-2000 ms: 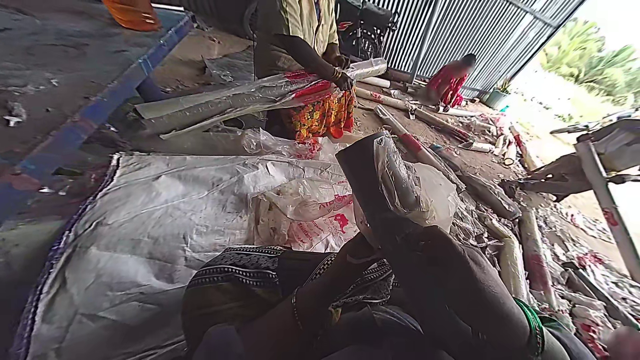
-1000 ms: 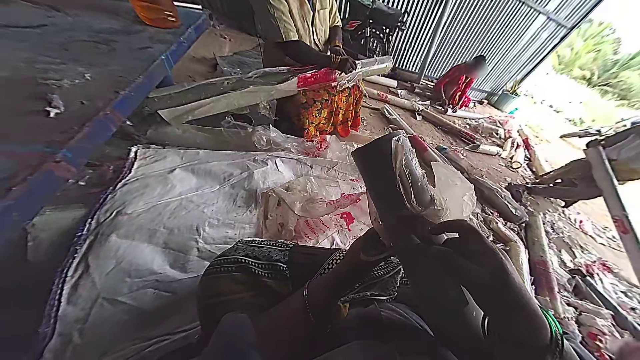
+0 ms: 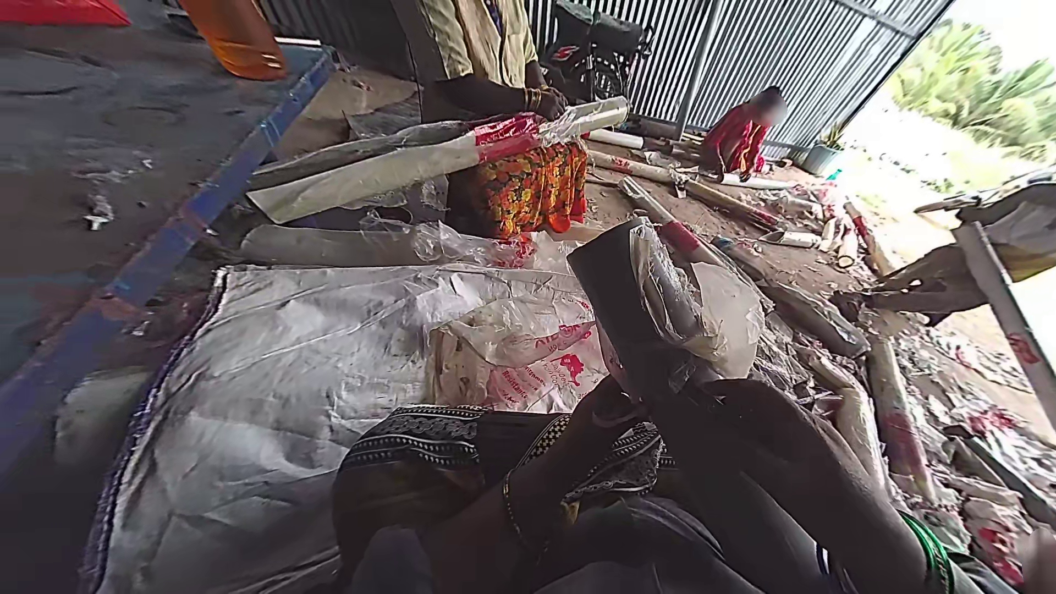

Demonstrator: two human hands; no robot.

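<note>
A roll with a dark outer face and clear plastic film around its side stands tilted before me. My left hand grips its lower left side, a beaded bangle at the wrist. My right hand is at the roll's lower right, against the film; shadow hides its fingertips, and green bangles circle that forearm. Beyond the roll, a crumpled clear plastic bag with red print lies on a white woven sheet. Patterned dark cloth covers my lap.
A blue-edged table is at left. Ahead, a person holds a long plastic-wrapped roll. Another person in red crouches near the corrugated metal wall. Long rolls and plastic scraps litter the ground at right.
The person ahead has shifted the long wrapped roll. My left hand stays on the dark roll, while my right hand's fingers have moved a little along its film side.
</note>
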